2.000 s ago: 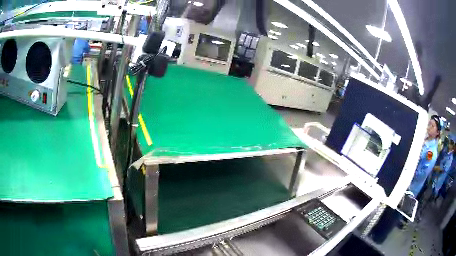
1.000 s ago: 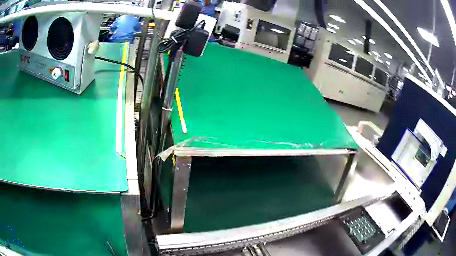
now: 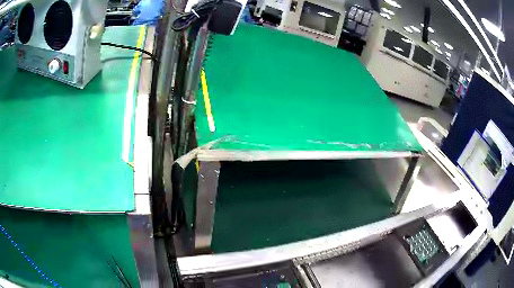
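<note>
No hand is in the picture. A black pallet (image 3: 402, 238) with a green PCB panel (image 3: 425, 245) seated in it lies on the conveyor (image 3: 338, 241) at the lower right. A second black pallet (image 3: 253, 279) shows at the bottom edge, cut off by the frame, with a small green part visible in it. Paired metal rods (image 3: 310, 277) cross the bed beside it.
Green two-level benches (image 3: 304, 95) stand behind the conveyor. A pale grey blower (image 3: 79, 53) sits on the left bench. Posts with dark cables (image 3: 179, 112) stand between the benches. A dark blue panel with papers (image 3: 486, 157) stands at the right. A blue coiled cord (image 3: 28, 260) hangs lower left.
The view has turned right and tilted down. The second black pallet now shows at the bottom edge. The pallet with the green panel sits farther right in the picture. The people at the right have left view.
</note>
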